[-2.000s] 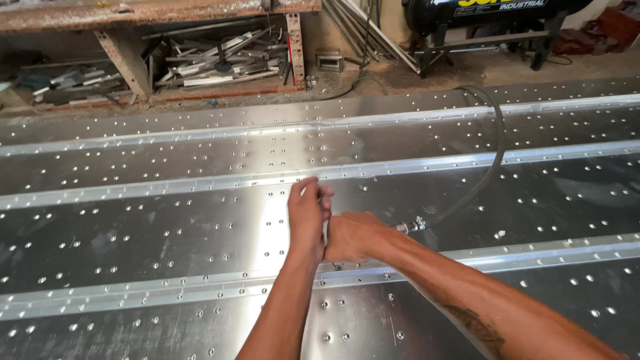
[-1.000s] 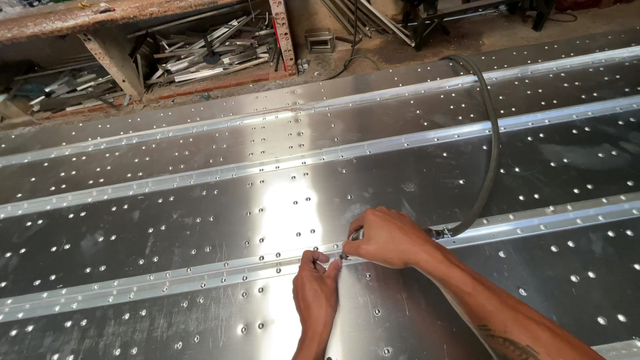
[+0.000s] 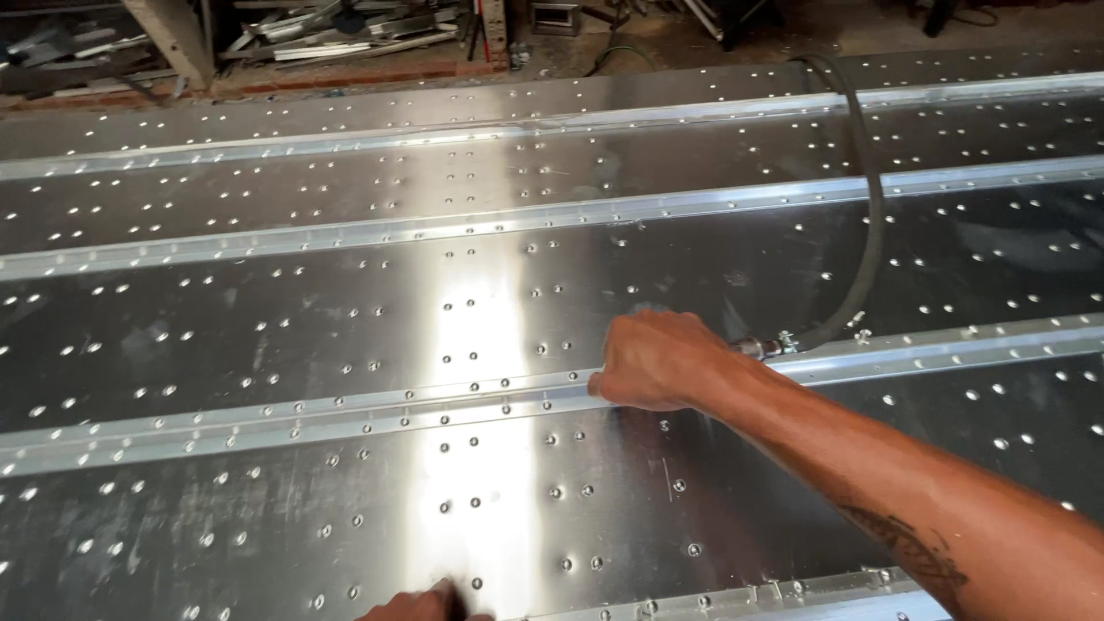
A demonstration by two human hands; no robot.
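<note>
A wide sheet metal panel [image 3: 302, 319] with many rivets spreads under both hands, crossed by raised metal ribs [image 3: 328, 233]. My right hand [image 3: 651, 358] is curled at the rib in the middle of the view. Just behind it lies a metal hose coupling [image 3: 759, 348], joined to a dark rubber hose [image 3: 873, 207] that arcs back over the ribs. What the fingers of my right hand hold is hidden. Only part of my left hand [image 3: 427, 605] shows at the bottom edge, low over the panel; its grip cannot be made out.
Beyond the panel's far edge, metal offcuts [image 3: 336, 30] are piled beside a wooden post [image 3: 177, 39]. A small metal box frame [image 3: 555, 17] stands on the floor. A thin cable [image 3: 617, 52] lies near it. Another rib [image 3: 742, 595] crosses the lower right.
My left hand has moved away from my right hand, down to the bottom edge. One second ago the two were together at the rib. My right hand remains by that rib.
</note>
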